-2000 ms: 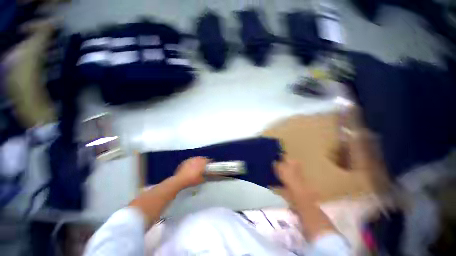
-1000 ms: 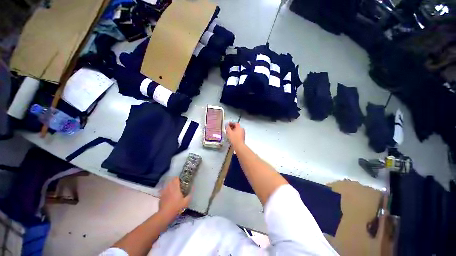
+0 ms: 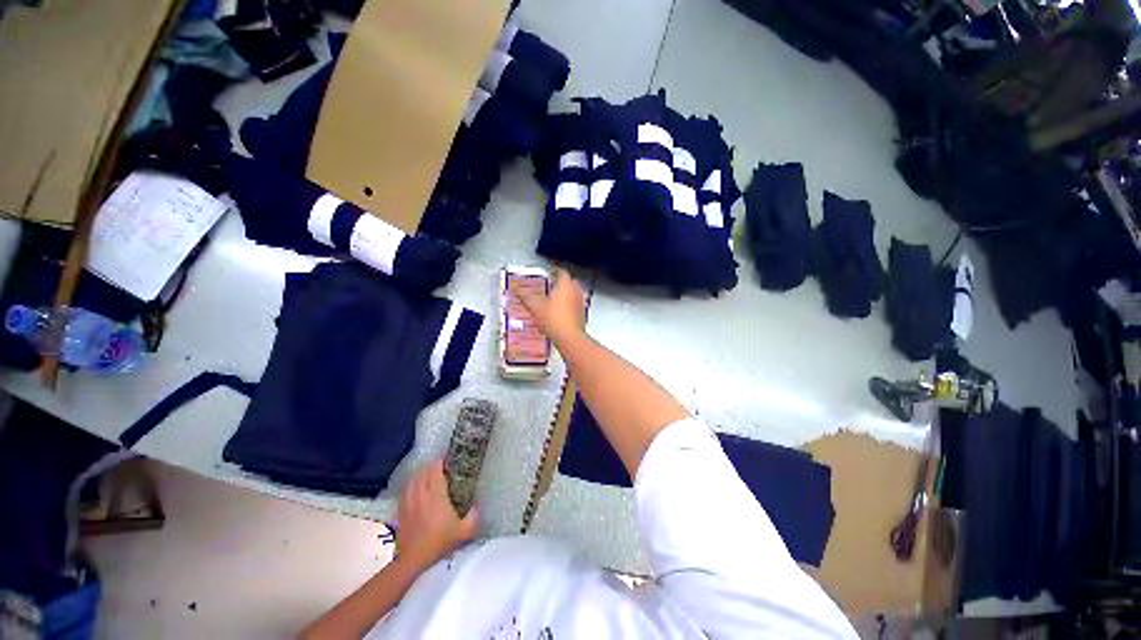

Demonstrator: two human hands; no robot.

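My left hand point(image 3: 432, 510) is closed around the near end of a mottled silver-brown pattern weight point(image 3: 469, 453) on the pale table. My right hand point(image 3: 561, 308) reaches forward. Its fingertips touch the top of a small pale box with a pink top point(image 3: 527, 335), maybe a phone in a case; whether they grip it is unclear. A flat navy cut panel point(image 3: 763, 490) lies on ragged brown paper point(image 3: 876, 481), partly hidden by my right arm.
A navy panel stack point(image 3: 332, 381) lies at left, with bundles and a tan card pattern point(image 3: 398, 106) behind it. Banded navy bundles point(image 3: 644, 200) stand ahead, small navy piles point(image 3: 847, 254) to their right. Shears point(image 3: 913, 519) and a cutter point(image 3: 938, 390) are at right; a bottle point(image 3: 78, 338) far left.
The view has swung left from the navy panel. Since a second ago, my right hand has moved from beside the pink-topped box onto its top. My left hand still has the weight.
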